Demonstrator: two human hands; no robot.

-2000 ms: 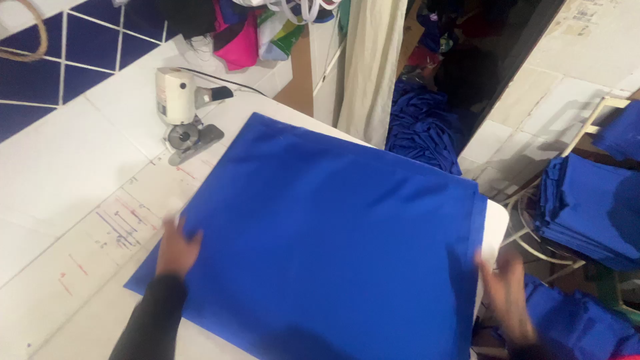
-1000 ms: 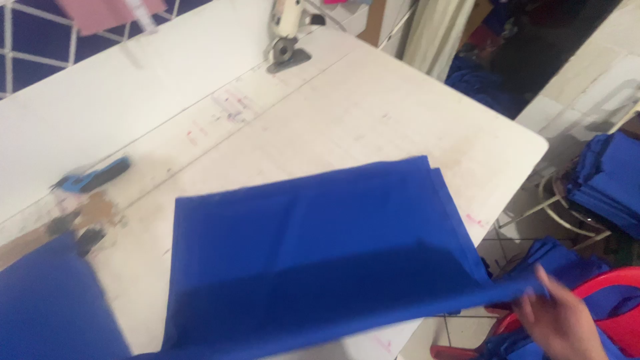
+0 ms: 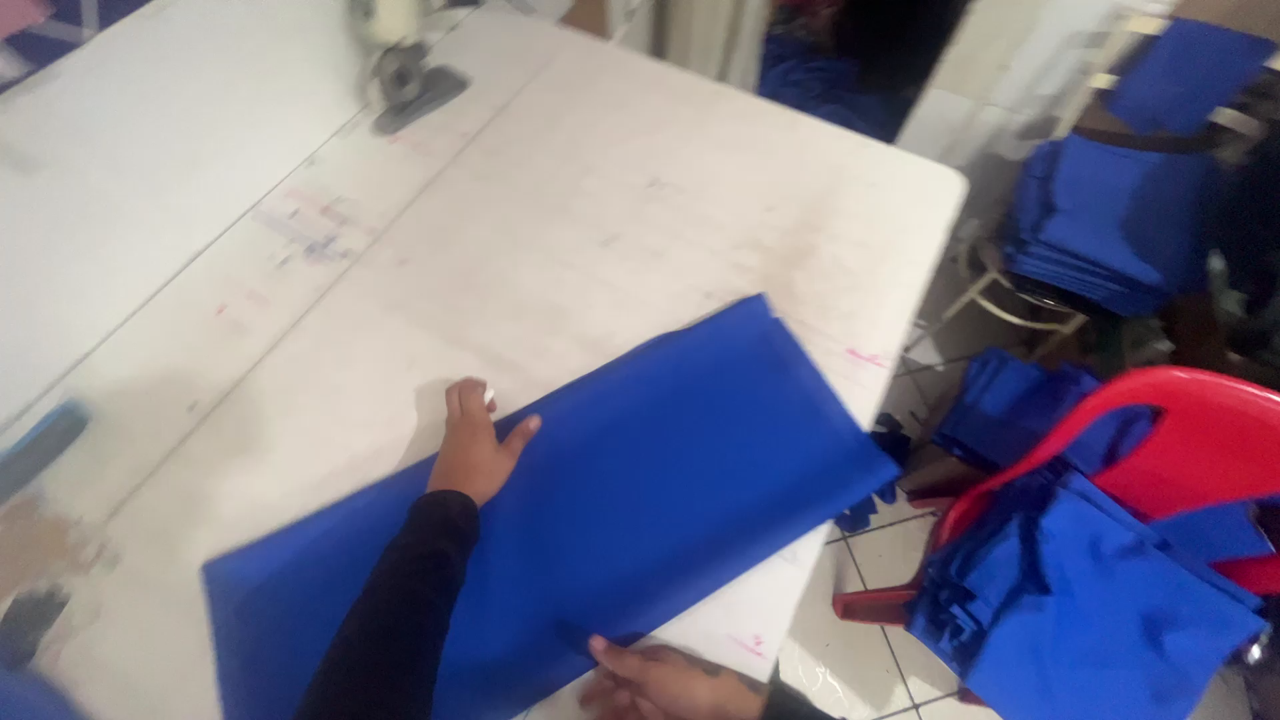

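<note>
A piece of blue fabric (image 3: 640, 470), folded into a long band, lies slantwise on the white table (image 3: 600, 230), its right corner reaching past the table's edge. My left hand (image 3: 478, 440) rests at its far edge, fingers apart, with a small white thing at one fingertip that I cannot make out. Along the near edge is my right hand (image 3: 660, 680), thumb on top of the fabric and fingers partly hidden at its border; whether it pinches the cloth is unclear.
An electric rotary cloth cutter (image 3: 405, 80) stands at the table's far side. At left lie a blue-and-dark tool (image 3: 40, 450) and a dark object (image 3: 30, 625). Blue fabric pieces (image 3: 1080, 600) cover a red plastic chair (image 3: 1190, 430) at right; another blue stack (image 3: 1110, 220) sits behind.
The blue fabric, spread wide two seconds ago, is now a narrower folded band. My left hand, out of view one second ago, is on its far edge. My right hand has moved to the near edge.
</note>
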